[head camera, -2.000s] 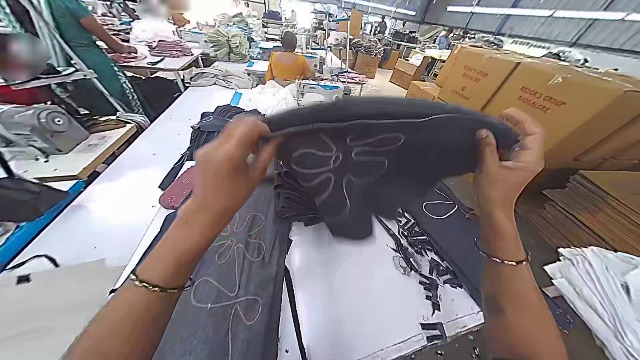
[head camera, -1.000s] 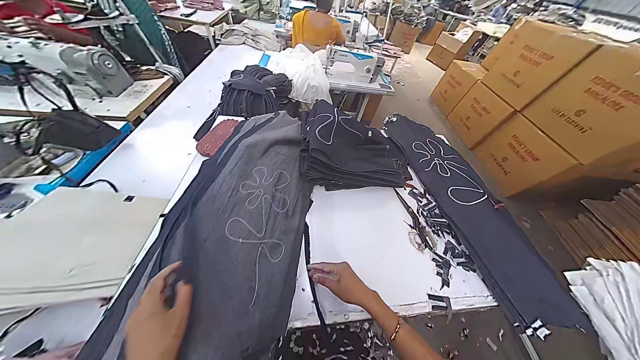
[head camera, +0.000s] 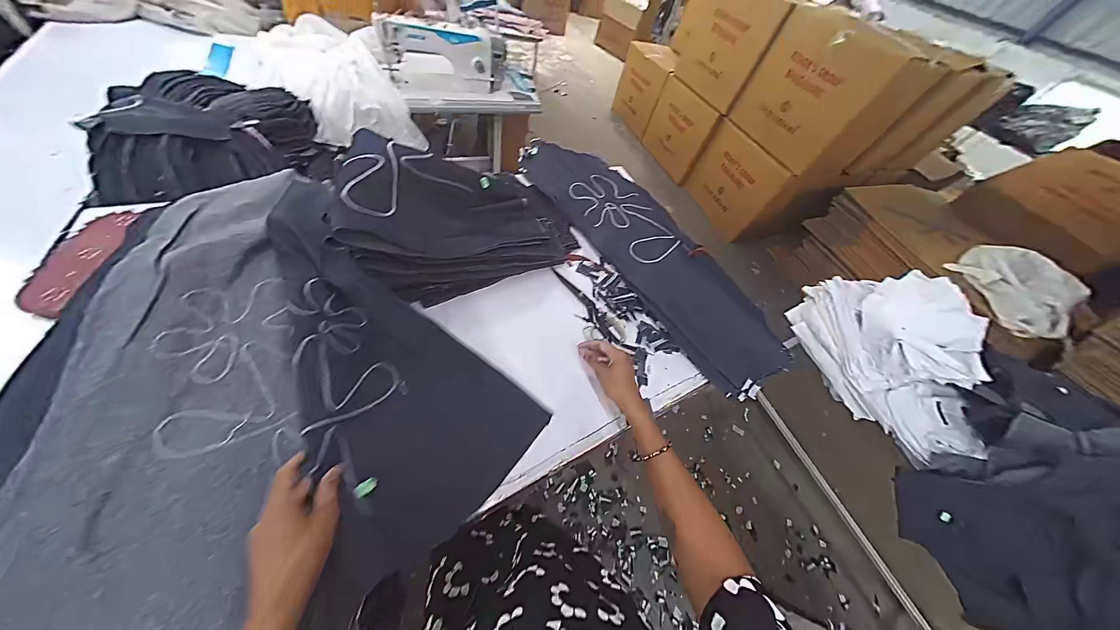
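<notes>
My left hand (head camera: 293, 534) rests on dark fabric pieces with a stitched flower outline, its thumb and fingers at the edge of a dark panel (head camera: 420, 411) that overlies a greyer panel (head camera: 114, 420). A small green tag lies on the dark panel near my fingertips. At the right, my right hand (head camera: 610, 372) is at a heap of dark fabric scraps (head camera: 626, 302) on the white table (head camera: 503, 337); its fingers are curled, and whether they hold anything is unclear. Folded dark pieces (head camera: 446, 227) lie behind, and a long navy panel (head camera: 665, 262) lies beyond the scraps.
Bundled dark fabric (head camera: 192, 140), a white plastic bag (head camera: 332, 79) and a red patterned piece (head camera: 83, 262) are on the table. A sewing machine (head camera: 446, 57) stands behind. Cartons (head camera: 744, 166) and white cloths (head camera: 901, 350) are at the right; scraps litter the floor (head camera: 726, 490).
The dark piece held up by both hands two seconds ago is no longer raised. Since one second ago, a dark panel has come over the grey one, and my right hand has moved to the scraps.
</notes>
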